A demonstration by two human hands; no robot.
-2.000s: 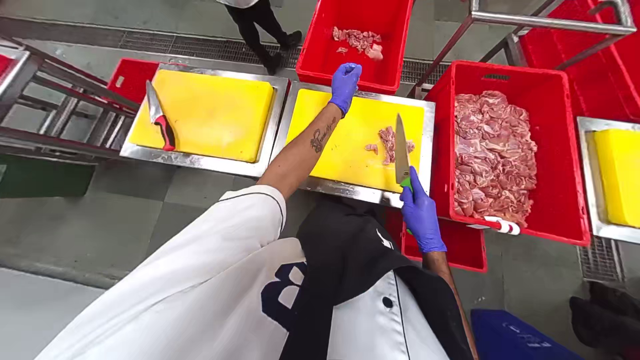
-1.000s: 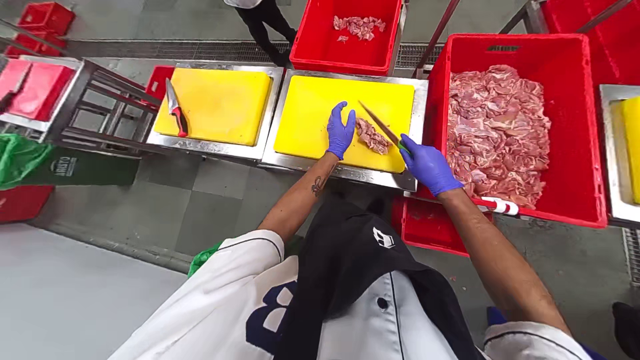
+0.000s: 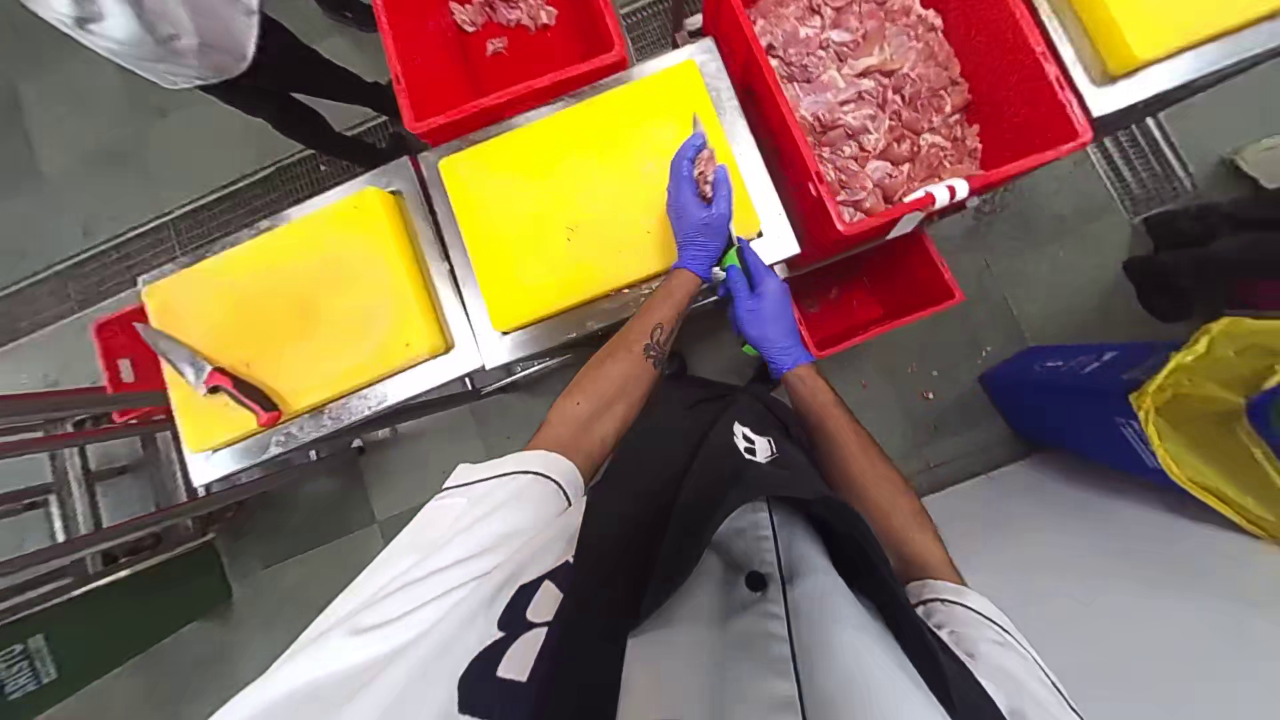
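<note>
My left hand (image 3: 699,205), in a blue glove, cups pieces of raw meat (image 3: 705,173) at the right end of a yellow cutting board (image 3: 570,200). My right hand (image 3: 765,312), gloved too, grips the green handle of a knife (image 3: 731,258) just below the board's near right corner. The blade runs up beside the meat and is mostly hidden by my left hand; its tip (image 3: 698,125) shows past the fingers. Right of the board, a red crate (image 3: 1045,110) holds a large heap of raw meat (image 3: 875,95).
A second yellow board (image 3: 300,300) at left bears a red-and-black-handled knife (image 3: 210,375). Behind my board stands a red crate (image 3: 510,85) with some meat. A person's legs (image 3: 300,95) are beyond. A lower red crate (image 3: 875,295) and a yellow-lined blue bin (image 3: 1090,400) are at right.
My left hand has moved right across the board and closed around the meat that lay there. My right hand has drawn in close to it with the knife. The view has turned.
</note>
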